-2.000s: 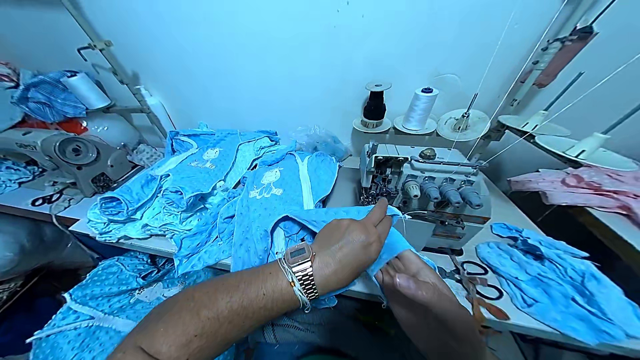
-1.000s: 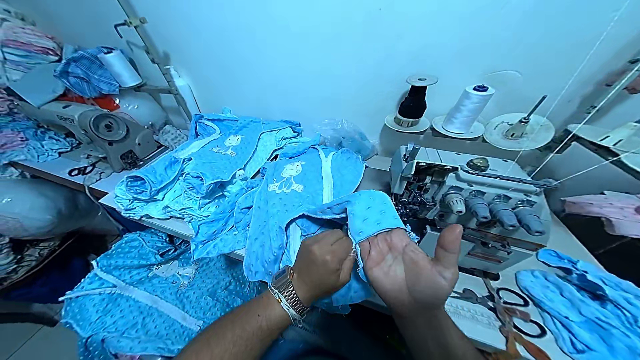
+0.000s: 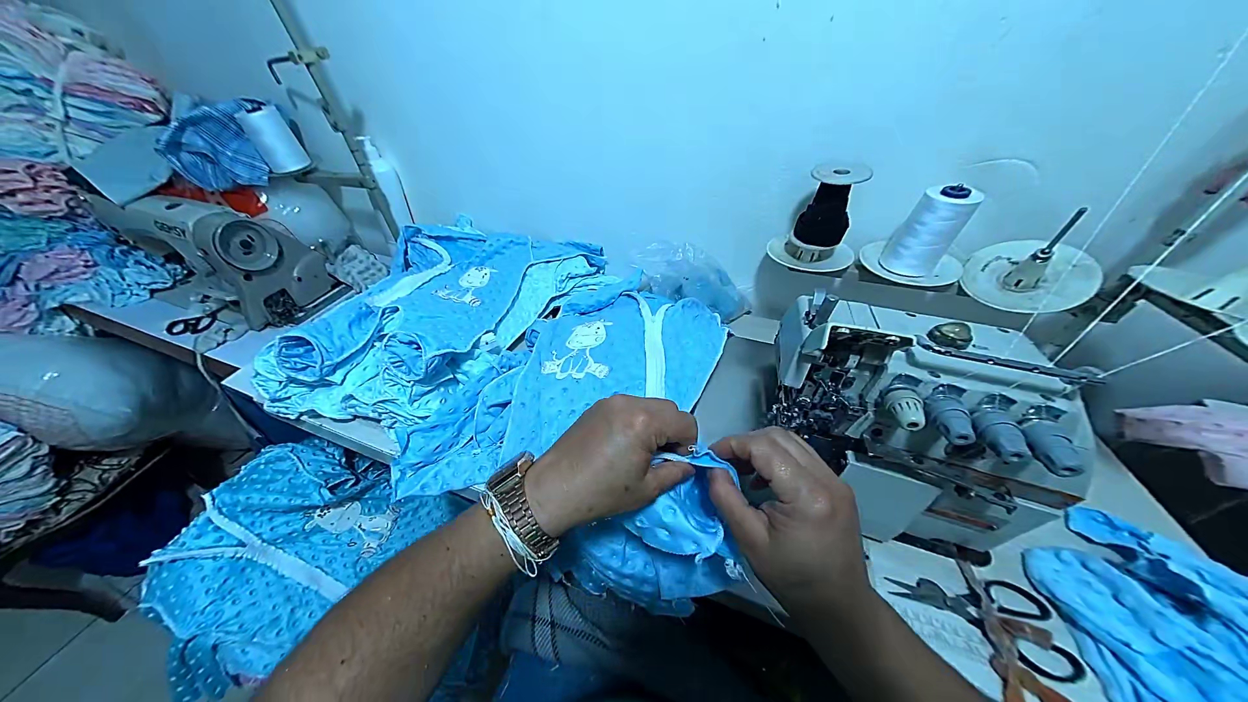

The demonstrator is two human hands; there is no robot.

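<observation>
My left hand, with a metal-banded watch at its wrist, pinches the edge of a blue dotted fabric garment. Close beside it, my right hand grips the same edge between thumb and fingers. The held cloth hangs over my lap at the table edge. Behind my hands lies a blue garment front with a white animal print and a white zipper or band. To the right of it stands an overlock sewing machine with several tension dials. Further left is a pile of similar blue garments.
Scissors and blue cloth pieces lie right of my hands. A black thread spool and a white thread cone stand behind the overlock machine. Another sewing machine is at far left; a dotted blue garment hangs at lower left.
My right hand was open with its palm up one second ago; now its fingers pinch the cloth edge beside my left hand. The view has shifted since the first frame.
</observation>
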